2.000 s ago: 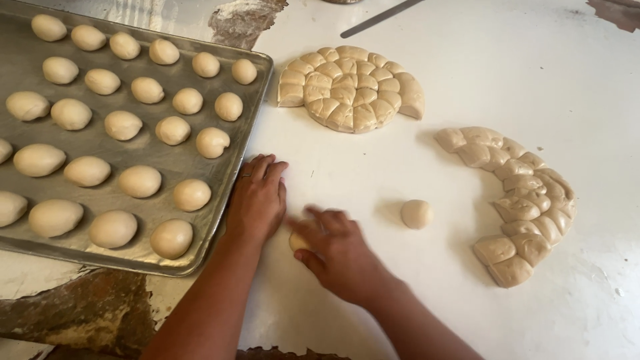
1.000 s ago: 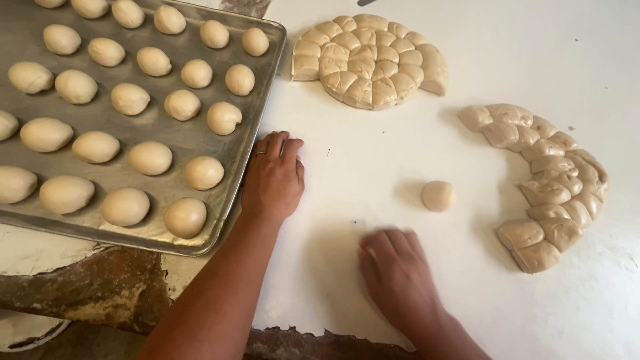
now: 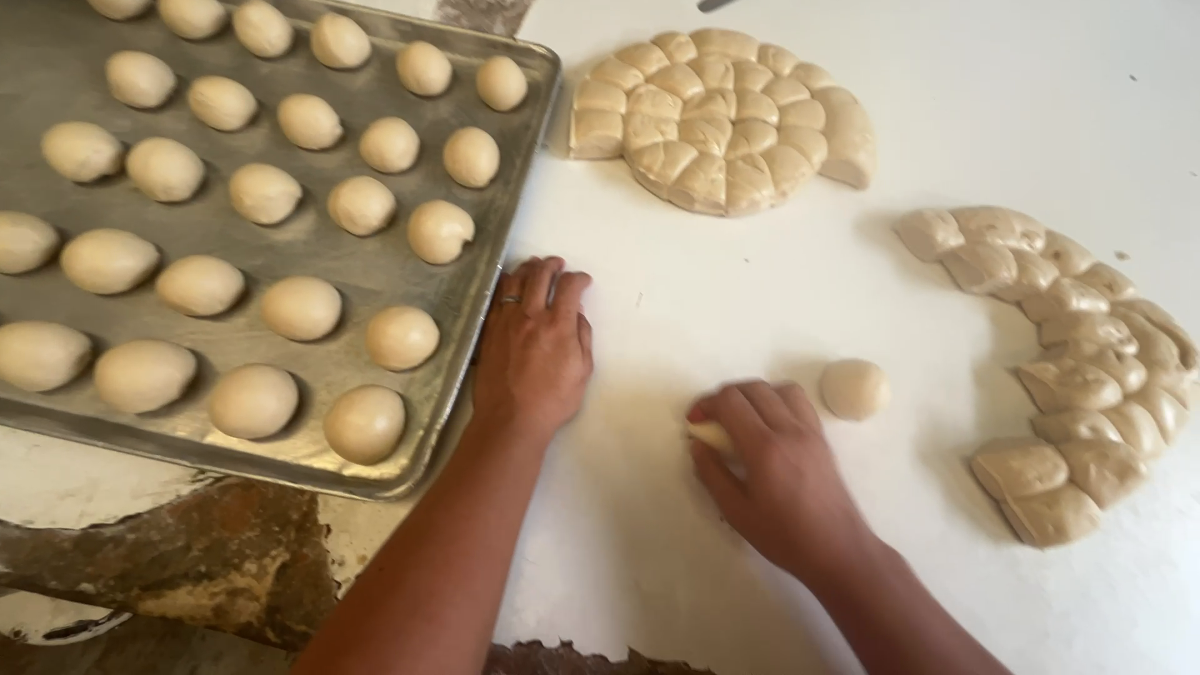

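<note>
My right hand (image 3: 764,459) is cupped on the white tabletop, its fingers closed round a piece of dough (image 3: 711,434) that shows only in part. Just beyond it, to the right, rests a smooth dough ball (image 3: 855,389). My left hand (image 3: 532,347) lies palm down against the right rim of a metal baking tray (image 3: 441,412), with no object seen in it. Rows of round and oval dough balls (image 3: 364,424) sit on the tray. A scored disc of dough pieces (image 3: 712,122) lies at the top, and a curved strip of joined pieces (image 3: 1078,375) is at the right.
Part of a dark flat tool (image 3: 714,4) shows at the top edge. The white table surface is worn, with a brown patch (image 3: 225,553) below the tray and a ragged near edge (image 3: 581,659) between my forearms.
My right hand, seen nearer the table's front a second ago, is now farther forward, beside the loose dough ball. My left hand stays by the tray rim.
</note>
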